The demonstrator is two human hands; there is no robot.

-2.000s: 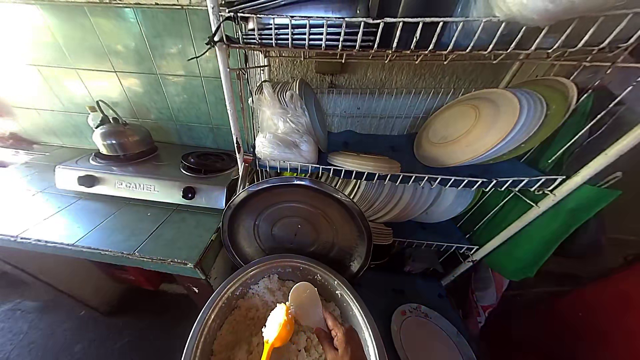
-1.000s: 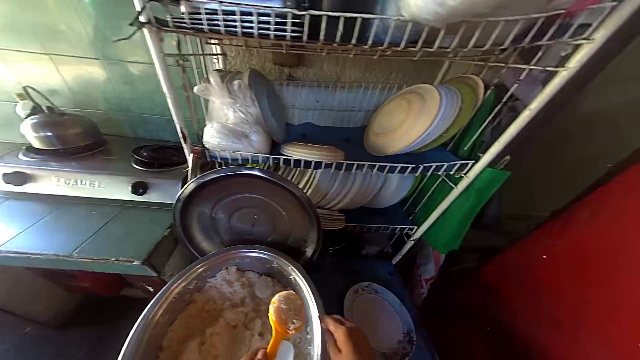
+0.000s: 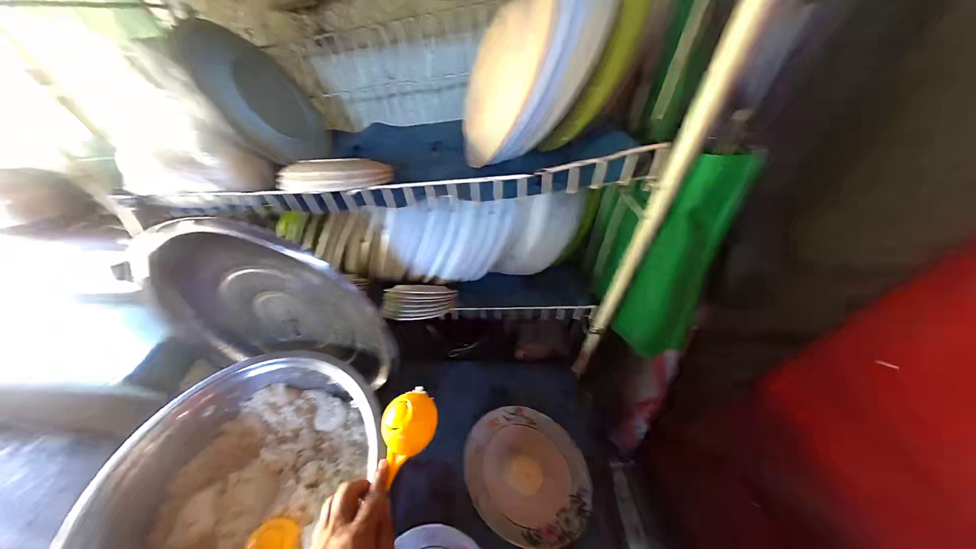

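Observation:
My left hand [image 3: 354, 515] grips the handle of an orange plastic spoon [image 3: 409, 423] at the right rim of a large metal pot. The spoon's rounded bowl is raised just beyond the rim, a white grain at its tip. White rice [image 3: 297, 435] lies in the metal pot [image 3: 103, 488]. A second orange object [image 3: 274, 534], partly cut off, shows low in the pot; its kind is unclear. To the right is a floral-rimmed plate [image 3: 572, 450]. My right hand is out of view.
A round metal lid [image 3: 206, 286] leans behind the pot. Plates [image 3: 465, 236] stand in the white wire rack [image 3: 652, 206]. Green cloth or plastic [image 3: 679, 252] hangs beside its post. Part of another plate [image 3: 436, 538] shows at the bottom edge, near the pot.
The orange spoon has moved from over the rice to outside the pot's right rim. My right hand, at the rim a second ago, has left the view. The view is nearer the rack.

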